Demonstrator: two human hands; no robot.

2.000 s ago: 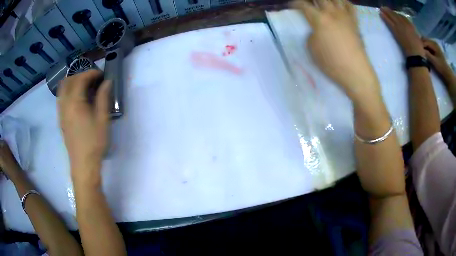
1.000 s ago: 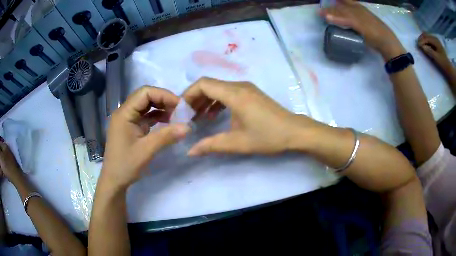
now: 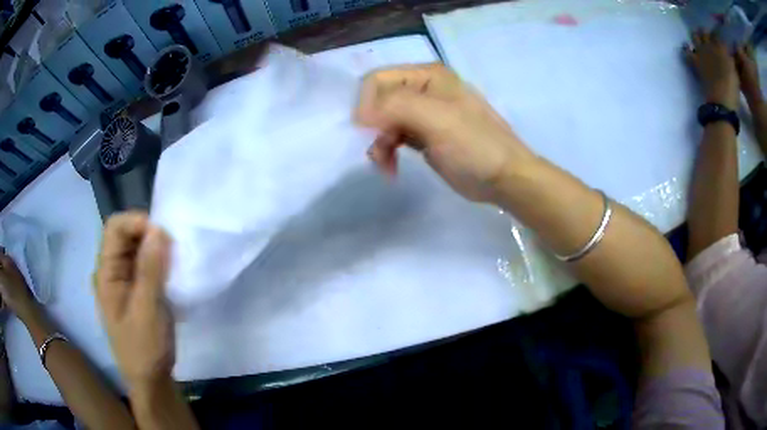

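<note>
A thin, milky white protective bag (image 3: 252, 168) is spread in the air above the white sheet, blurred by motion. My left hand (image 3: 134, 290) pinches its lower left edge between thumb and fingers. My right hand (image 3: 429, 122) grips its upper right end. Grey handheld fans (image 3: 122, 147) lie at the left behind the bag, with round grilles showing. Another fan head (image 3: 170, 71) lies just beyond them. The bag hides their handles in part.
A row of upright boxes (image 3: 126, 55) stands along the far side. White work surface sheets (image 3: 555, 101) cover the bench. Another person's hands (image 3: 715, 67) are at the far right. At the far left another person's hand (image 3: 13, 281) is beside a crumpled clear bag (image 3: 34, 243).
Both my hands came together over the sheet, then moved apart with the bag opened out between them. The grey unit on the right-hand sheet is no longer in view.
</note>
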